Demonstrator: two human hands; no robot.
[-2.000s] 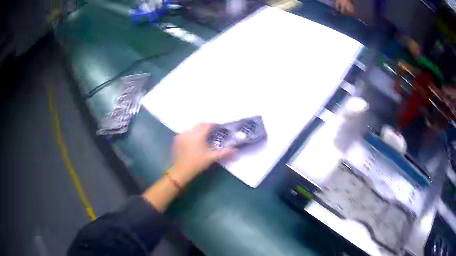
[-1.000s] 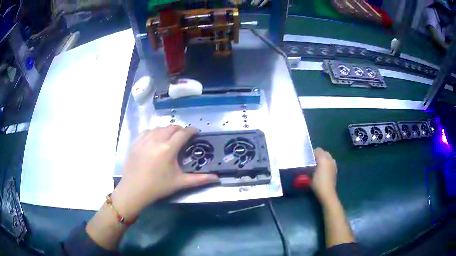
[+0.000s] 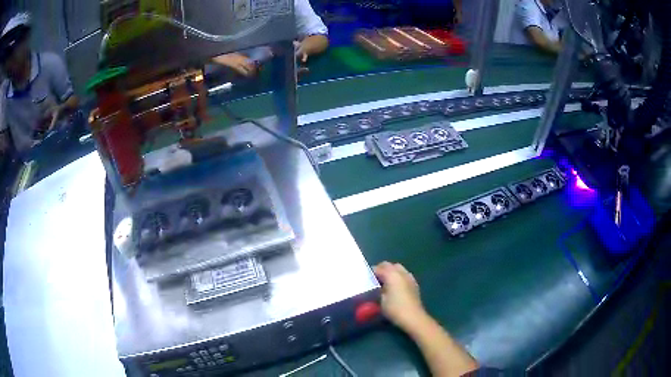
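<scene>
A black three-fan unit point(image 3: 197, 212) lies on the fixture of the benchtop dispensing machine point(image 3: 324, 250), tilted in view and slightly blurred. The moving table label point(image 3: 226, 280) shows in front of it. The red syringe barrel point(image 3: 121, 140) and copper-orange head assembly point(image 3: 187, 107) stand behind it. My right hand point(image 3: 399, 294) rests at the machine's front right corner, beside the red button point(image 3: 366, 311). Its fingertips are partly hidden by the corner, and I see nothing held. My left hand is out of the picture.
Two three-fan units point(image 3: 480, 211) stand end to end right of the machine. A silver-grey three-ring fixture point(image 3: 418, 143) lies behind them, before a long row of units point(image 3: 382, 113). A white sheet point(image 3: 55, 258) is at left. A violet-blue light point(image 3: 581, 181) glows at right. Other people are at the back.
My left hand has let go of the fan unit and left the picture. The loaded fixture now sits farther back, under the head, with the label showing. The view has turned right; my right hand stays at the corner.
</scene>
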